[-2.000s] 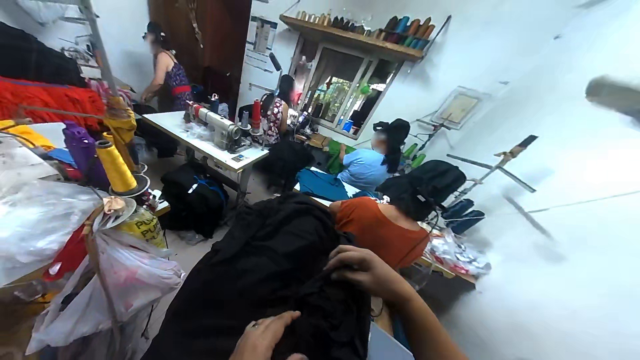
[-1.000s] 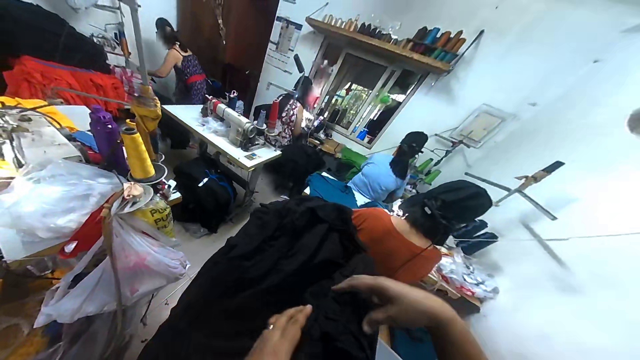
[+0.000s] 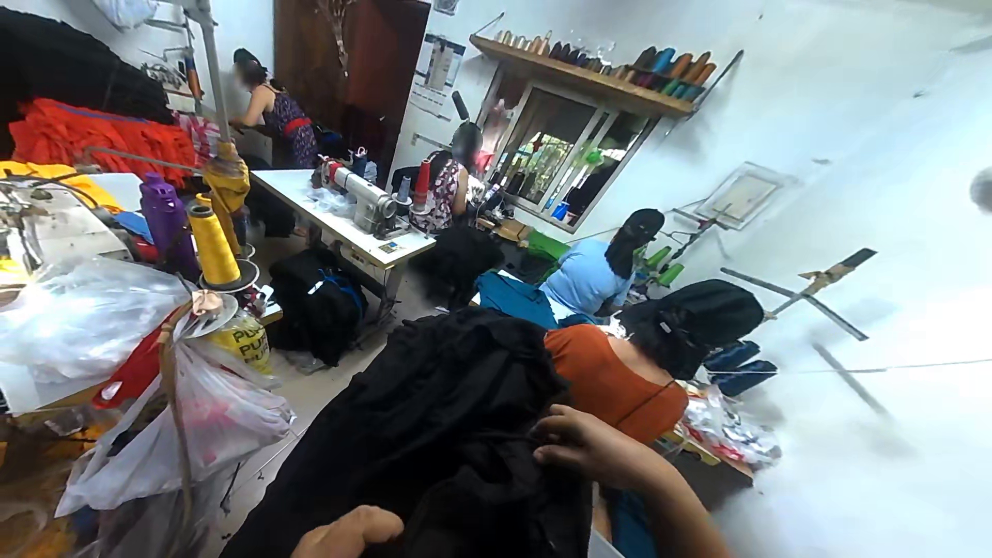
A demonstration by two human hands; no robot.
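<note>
A large heap of black fabric (image 3: 434,403) fills the lower middle of the head view. My right hand (image 3: 581,446) lies at its right side, fingers bent, with the fingertips pinching or pressing the cloth's edge. At the bottom edge is my left hand (image 3: 349,533), only partly in view, its thumb side against the fabric; whether it grips the cloth is hidden. Just beyond the heap sits a person in an orange top (image 3: 612,380), back turned.
Several other people work farther off. A sewing machine (image 3: 360,194) stands on a white table (image 3: 310,203). At left are a yellow thread cone (image 3: 213,248), a purple bottle (image 3: 167,221) and a hanging plastic bag (image 3: 209,418). A black bag (image 3: 318,306) lies on the floor.
My left hand has moved down toward the bottom edge of the view. My right hand lifted off the fabric a second ago and is now back against it.
</note>
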